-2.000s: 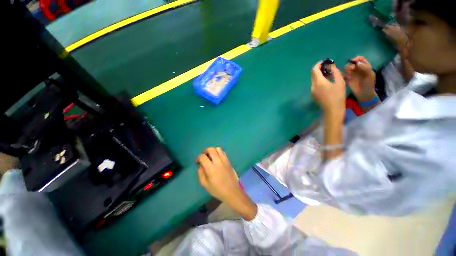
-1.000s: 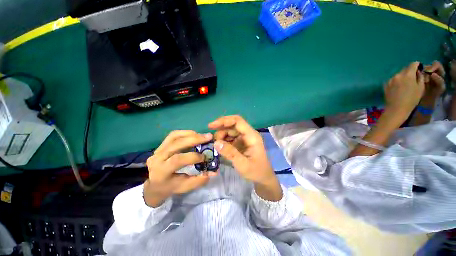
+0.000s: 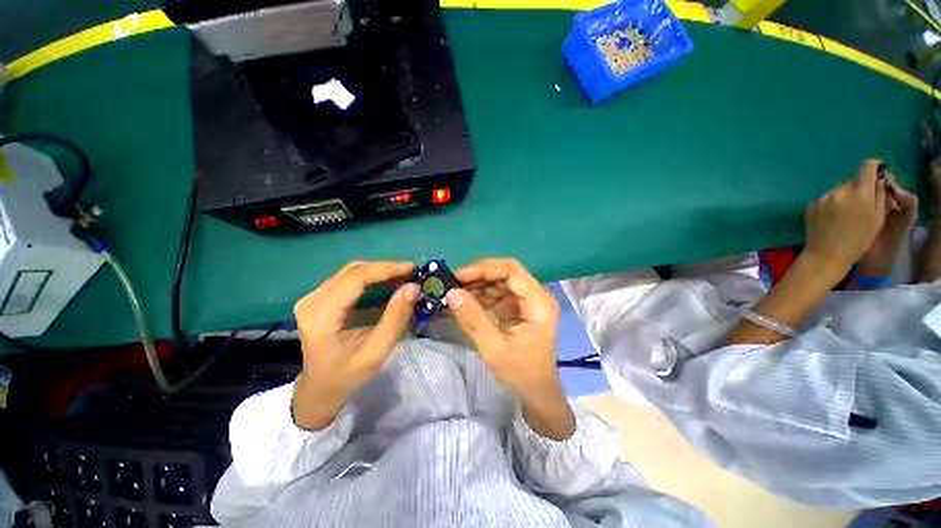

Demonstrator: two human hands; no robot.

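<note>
A small black housing (image 3: 434, 288) with a round greenish centre and a few shiny spots is held above my lap, just off the bench's front edge. My left hand (image 3: 356, 328) grips its left side with thumb and fingers. My right hand (image 3: 508, 322) grips its right side between thumb and fingertips. The fingertips hide both side edges of the housing.
The black press base (image 3: 341, 155), with red lights and a white scrap on top, stands beyond my hands. A blue bin (image 3: 626, 50) of tiny pale parts sits back right. A white equipment box (image 3: 41, 242) is left, a black parts tray (image 3: 124, 449) low left. A neighbour's hands (image 3: 862, 222) are right.
First only one hand showed, over the bench, and the view has since swung left. Both hands now hold the housing; since a second ago it has moved slightly up and shows more fully.
</note>
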